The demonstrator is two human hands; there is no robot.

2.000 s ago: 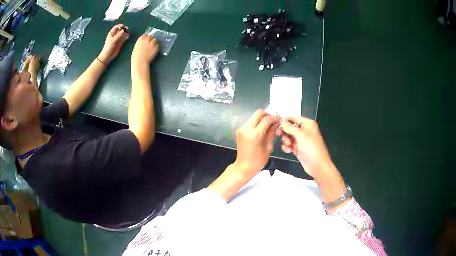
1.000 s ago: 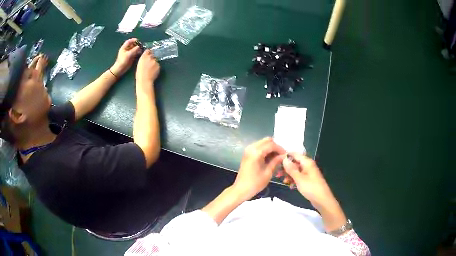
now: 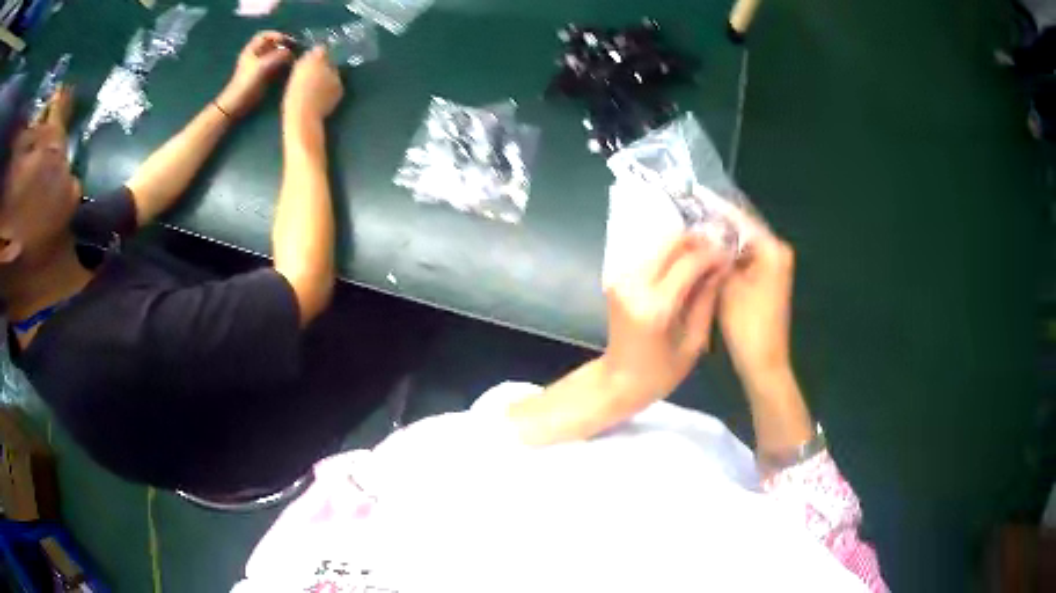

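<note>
A clear plastic bag (image 3: 677,156) is held up over the white stack, blurred. My left hand (image 3: 666,313) and my right hand (image 3: 759,284) meet at its near end and both pinch it. Something is at the fingertips, but blur hides whether a cable is in the bag. The white stack (image 3: 625,226) lies at the bench corner, partly covered by the bag and my left hand. The loose black cable pile (image 3: 614,75) lies beyond it. Filled bags (image 3: 469,162) lie in an overlapping pile to the left.
A seated co-worker in a black shirt (image 3: 174,371) is at the left, both hands at a clear bag (image 3: 353,44). Crumpled clear bags (image 3: 119,99) lie farther left. A pale post (image 3: 742,16) stands at the back, near the green bench's right edge (image 3: 738,127).
A clear bag now shows in my hands, which have moved up and right from the near bench edge over the white stack. The view has shifted, and the bench things sit higher.
</note>
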